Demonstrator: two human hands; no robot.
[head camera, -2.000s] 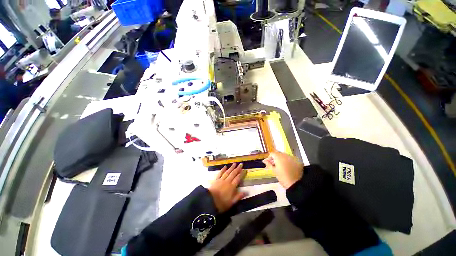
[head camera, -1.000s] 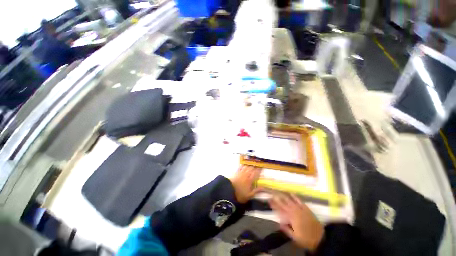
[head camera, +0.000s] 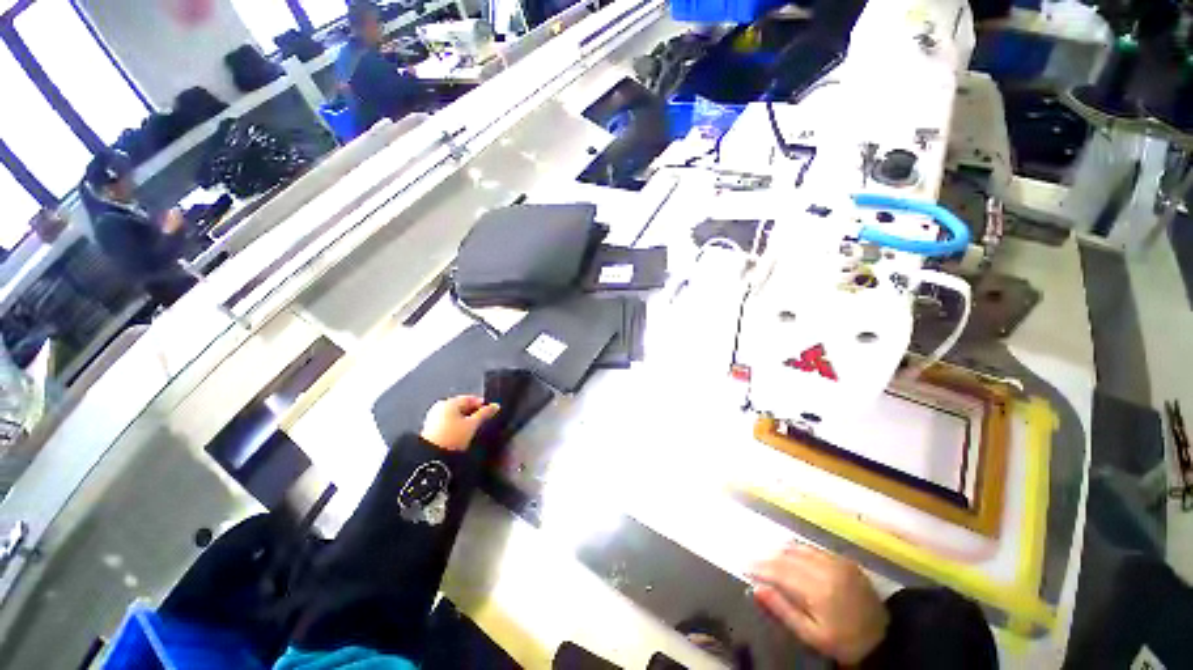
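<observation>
My left hand (head camera: 458, 422) grips the edge of a dark fabric panel (head camera: 518, 393) at the left of the machine. That panel is partly raised, and its lower end is hard to make out. Another dark panel (head camera: 425, 382) lies flat behind it. My right hand (head camera: 822, 602) is near the table's front edge, below the clamp frame, fingers loosely curved, with nothing visible in it. The amber clamp frame (head camera: 990, 458) lies under the machine head (head camera: 837, 314), with yellow tape (head camera: 1037, 511) around its right and front sides. No dark panel shows in its window.
Small dark pieces with white labels (head camera: 570, 343) lie beside a puffy dark pile (head camera: 526, 251). A blue ring (head camera: 913, 225) is on the machine head. A labelled dark panel (head camera: 1136, 615) is cut off at lower right. Scissors (head camera: 1180, 452) lie at the right edge. Two people sit at the upper left.
The view has turned left. My left hand has moved from the clamp frame to the dark panels and taken hold of one. My right hand is off the frame's front edge.
</observation>
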